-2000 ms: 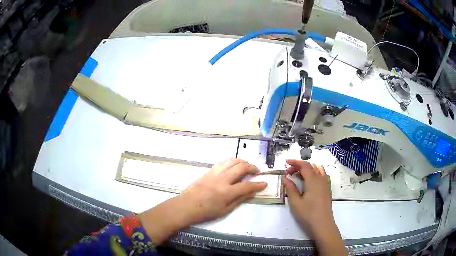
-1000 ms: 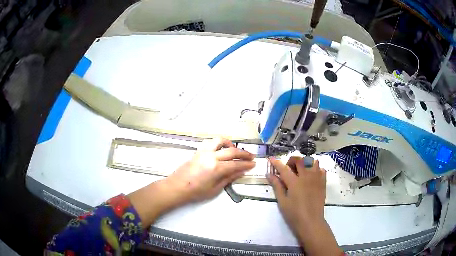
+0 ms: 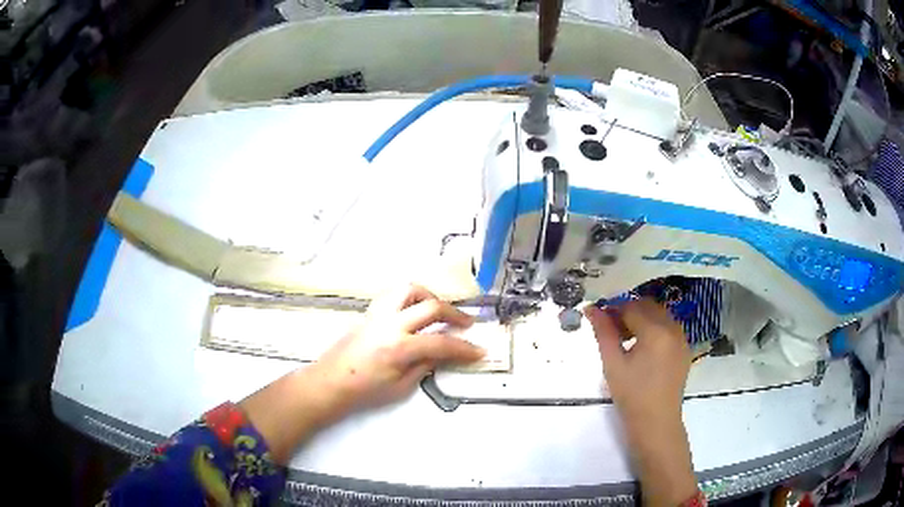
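Note:
A khaki fabric band point(image 3: 206, 325) with a white strip point(image 3: 273, 329) on it lies along the table, its right end on the machine bed near the presser foot point(image 3: 508, 305). My left hand point(image 3: 401, 342) lies flat on the band, fingers spread, just left of the foot. My right hand point(image 3: 639, 347) is off the band, to the right of the needle area, with thumb and forefinger close together; whether something thin is between them cannot be made out. Joined khaki bands point(image 3: 260, 269) trail from behind the foot to the table's left end.
The white sewing machine point(image 3: 684, 233) stands at right. Striped cloth point(image 3: 706, 307) is bunched under its arm. A blue hose point(image 3: 426, 107) curves behind the head. Blue tape point(image 3: 99, 262) is at the left end, a tape measure point(image 3: 396, 495) along the front edge. A cream trough point(image 3: 327, 50) stands behind.
My right hand has left the band's right end and moved right, beside the machine head. My left hand stays on the band. The view has shifted.

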